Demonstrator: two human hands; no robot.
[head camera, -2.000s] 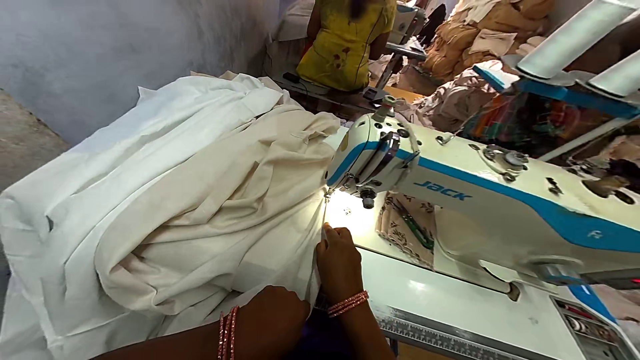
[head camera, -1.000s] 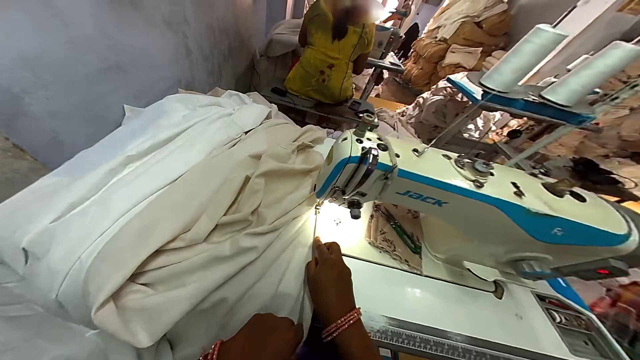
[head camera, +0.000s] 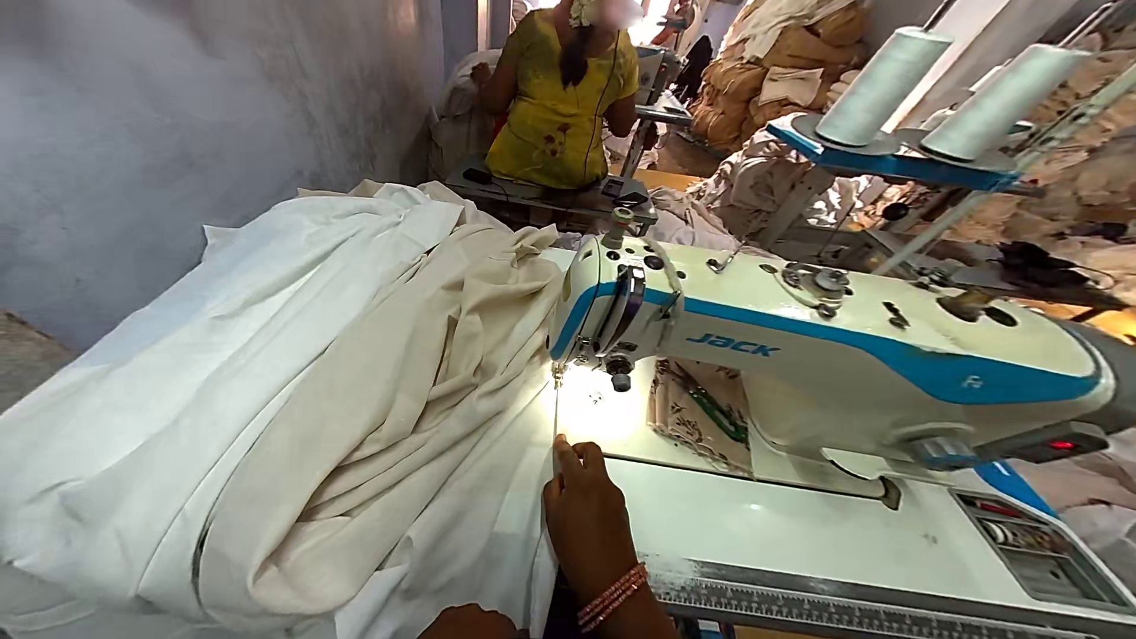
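Observation:
A large heap of cream and white cloth lies left of a Jack sewing machine, its right edge running to the lit needle area. My right hand, with coral-coloured bangles at the wrist, pinches that edge just in front of the needle. Only the back of my left hand shows at the bottom edge of the view, against the cloth; its fingers are hidden. Green-handled thread snips lie on a folded printed cloth on the machine bed.
Thread cones stand on a blue rack behind the machine. A grey wall rises at the left. Ahead, a person in a yellow top sits at another machine, near bundled cloth. A printed ruler runs along the table's front edge.
My left hand has moved down, mostly out of view. My right hand still holds the cloth edge near the needle. The view has shifted somewhat.

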